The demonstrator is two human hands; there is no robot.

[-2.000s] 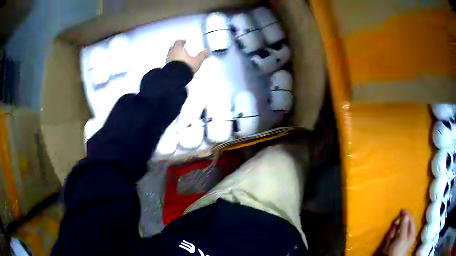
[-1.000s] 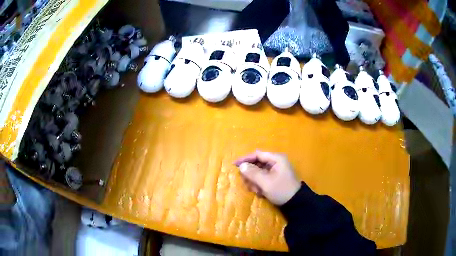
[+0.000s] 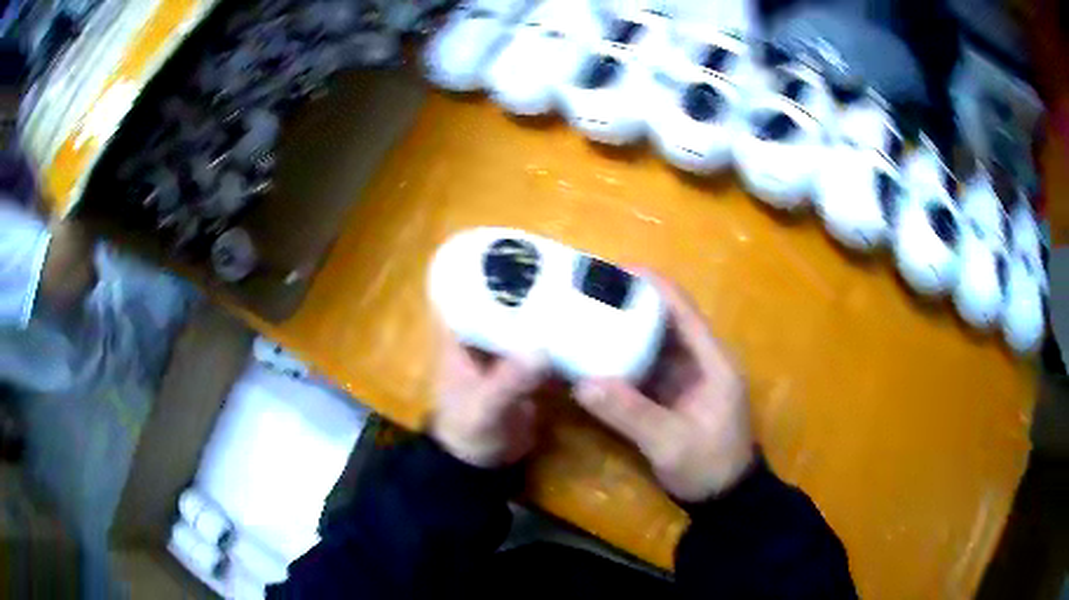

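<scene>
A white camera body [image 3: 549, 307] is held nearly level above the orange-covered table, its rounded end to the left. The round black face is at its left part and the squarish black panel at its right part. My left hand [image 3: 487, 404] grips it from below at the left end. My right hand [image 3: 692, 410] grips it at the right end, thumb in front and fingers behind. The body's right end is partly hidden by my right hand. The image is blurred.
A row of white bulb cameras [image 3: 698, 111] lines the far edge of the orange table [image 3: 867, 387]. An open carton of small grey base caps [image 3: 235, 252] stands at the left. Below table level at lower left is an open carton [image 3: 152, 469] with white bodies and a white sheet.
My left hand, earlier in the lower carton and then out of view, is now over the table. Both hands now hold a camera body. The view has turned, so the row slants down to the right.
</scene>
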